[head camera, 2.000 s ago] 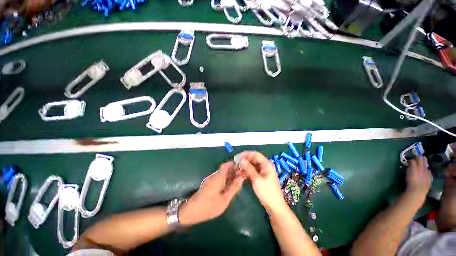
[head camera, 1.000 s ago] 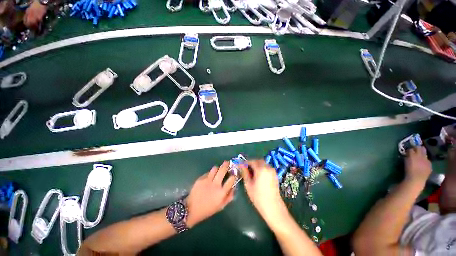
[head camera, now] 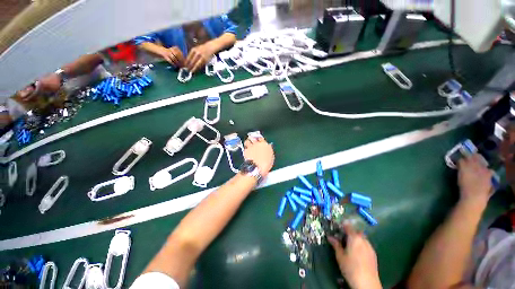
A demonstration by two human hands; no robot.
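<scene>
My left hand, with a metal watch at the wrist, is on the green surface beyond the white strip. Its fingers are closed over a white housing, whose head shows above them; the rest is hidden. Beside it lies a filled housing with a blue band. My right hand is at the lower right, its fingertips at the edge of the circuit board pile. Whether it holds a piece is unclear. Blue batteries lie just behind the boards.
Several white housings lie left of my left hand, others at the lower left. A white cable crosses the far surface. Another person's hand holds a filled housing at the right. Across the bench, hands work beside a housing heap.
My hands have parted: the left has moved forward across the white strip with the housing, the right back to the board pile. The view has tilted up, showing people across the bench.
</scene>
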